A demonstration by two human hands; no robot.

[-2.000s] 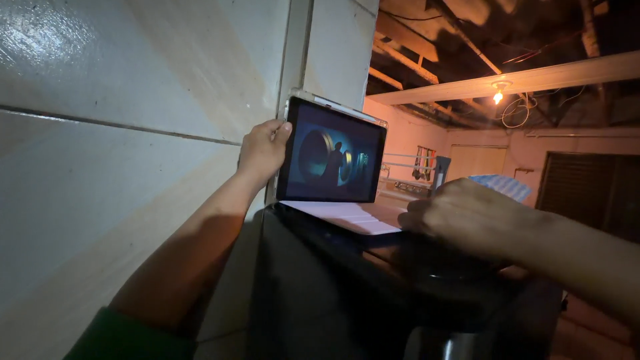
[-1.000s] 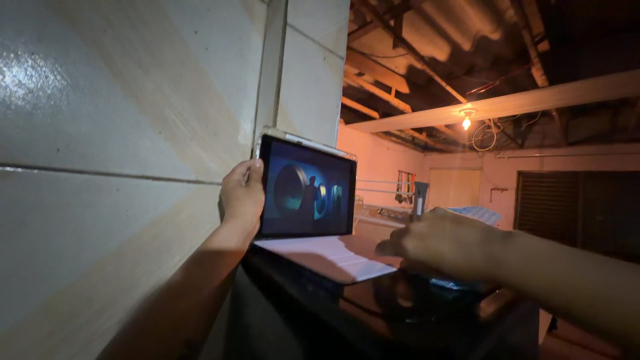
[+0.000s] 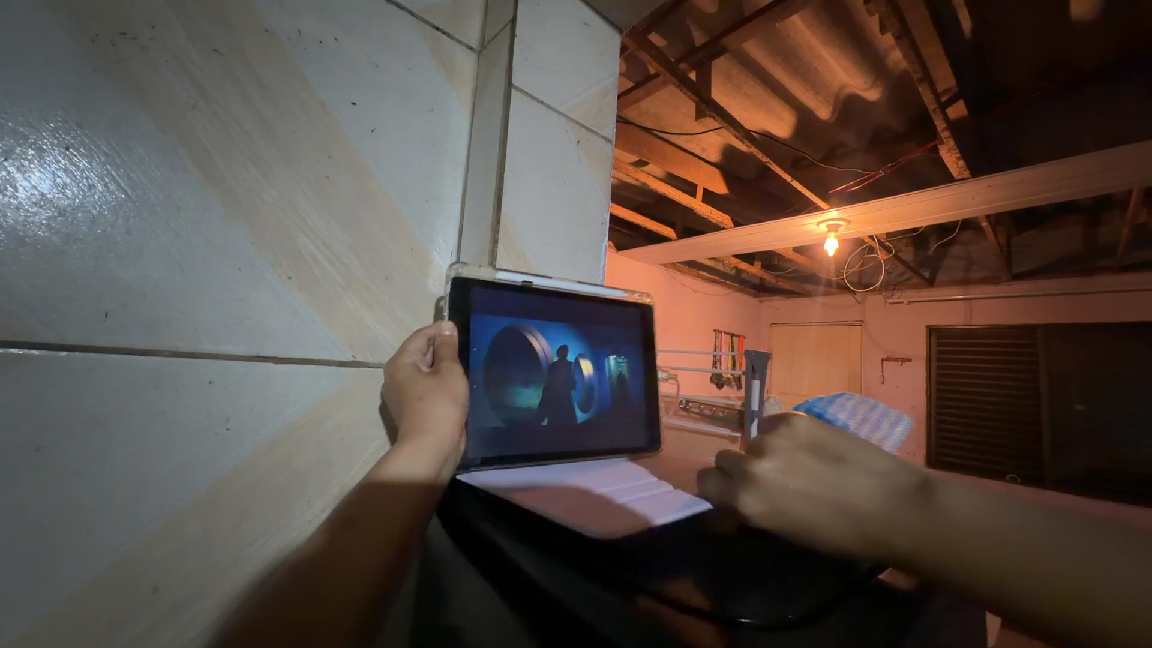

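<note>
A tablet in a clear-edged case stands upright near the tiled wall, its screen lit with a dark blue scene. Its pale folding cover lies open in front of it on a dark, glossy surface. My left hand grips the tablet's left edge, thumb at the front. Beside the cover's right corner is my right hand, blurred, with its fingers curled; whether it holds anything cannot be told. A blue and white checked cloth shows just behind that hand.
The tiled wall fills the left side. Behind the tablet are a metal rack and a grey upright post. A lit bulb hangs from a beam beyond, and a dark louvred shutter stands at the far right.
The view has shifted. My left hand stays on the tablet's left edge throughout, and my right hand remains near the cover's right side with curled fingers.
</note>
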